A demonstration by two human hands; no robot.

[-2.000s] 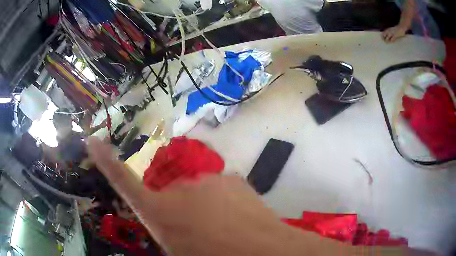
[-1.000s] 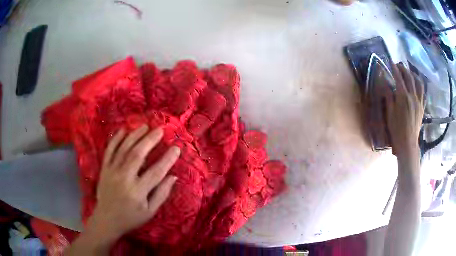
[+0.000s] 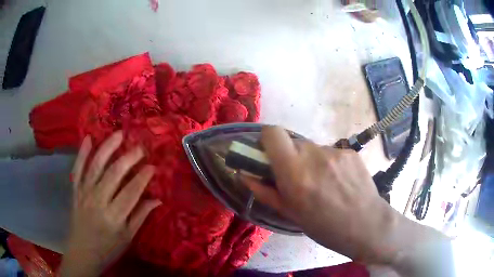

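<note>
The red lace garment point(image 3: 184, 216) lies bunched on the pale table, raised flowers showing, with a smooth red part at its upper left. My left hand point(image 3: 111, 195) rests flat on its left side, fingers spread. My right hand point(image 3: 325, 189) grips the handle of the steam iron point(image 3: 216, 157), whose pointed tip faces left over the middle of the garment. The iron covers part of the lace. Its hose and cord run to the upper right. Whether the soleplate touches the cloth cannot be told.
The iron rest point(image 3: 391, 103) lies on the table at the right. A plain dark block point(image 3: 23, 47) is at the upper left. Pale crumpled cloth or plastic point(image 3: 468, 119) is along the right side. Part of a hand point(image 3: 364, 12) shows at the top edge.
The view has turned down from the far table to the garment. My right hand has brought the iron from its rest leftward over the garment. My left hand has shifted slightly left.
</note>
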